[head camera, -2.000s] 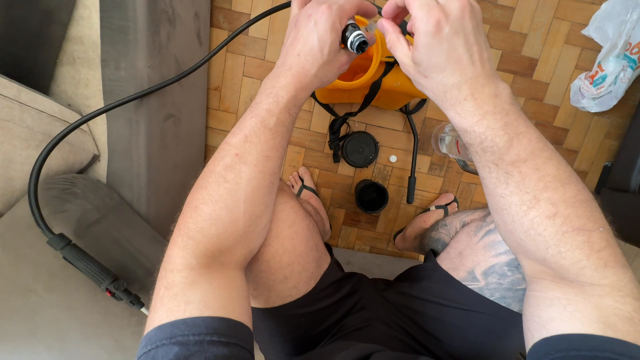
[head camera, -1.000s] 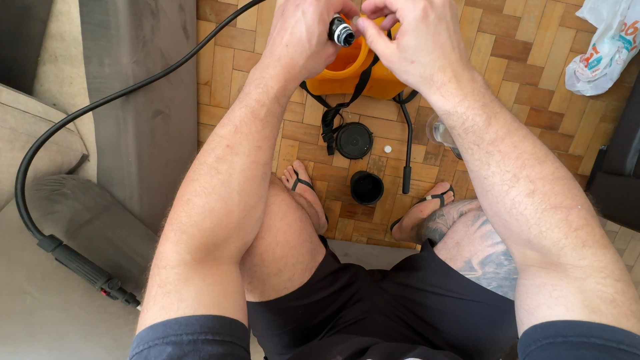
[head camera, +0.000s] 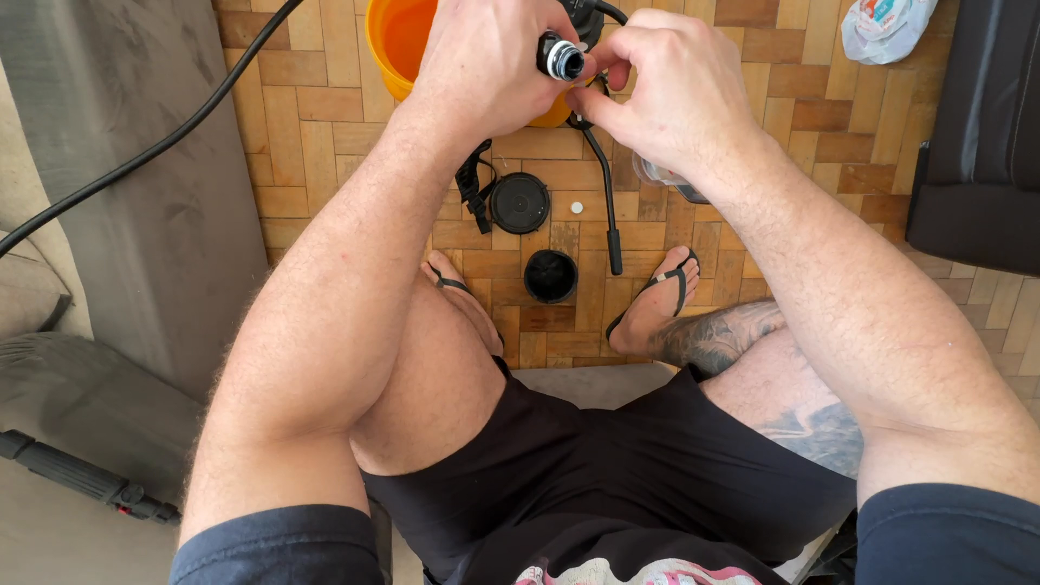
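My left hand (head camera: 496, 69) is closed around a small black bottle (head camera: 561, 57) with a white ring at its neck, its mouth facing me. The fingertips of my right hand (head camera: 678, 89) meet close beside that neck; whether they pinch something small is hard to make out. Behind both hands is an orange sprayer tank (head camera: 386, 57), largely hidden. On the floor below lie a round black lid (head camera: 520, 203), a small white disc (head camera: 577, 208), a black cup (head camera: 551, 276) and a black lever (head camera: 614, 244).
A black hose (head camera: 187, 126) runs over a grey sofa to a spray handle (head camera: 81, 475) at the left. Partly behind my right wrist is a clear container (head camera: 650, 171). A plastic bag (head camera: 886, 32) lies upper right, near a dark upholstered piece (head camera: 983, 146). My sandalled feet flank the cup.
The orange tank's opening now shows to the left of my left hand instead of below the hands. My left hand still holds the bottle, with my right fingers close to its neck.
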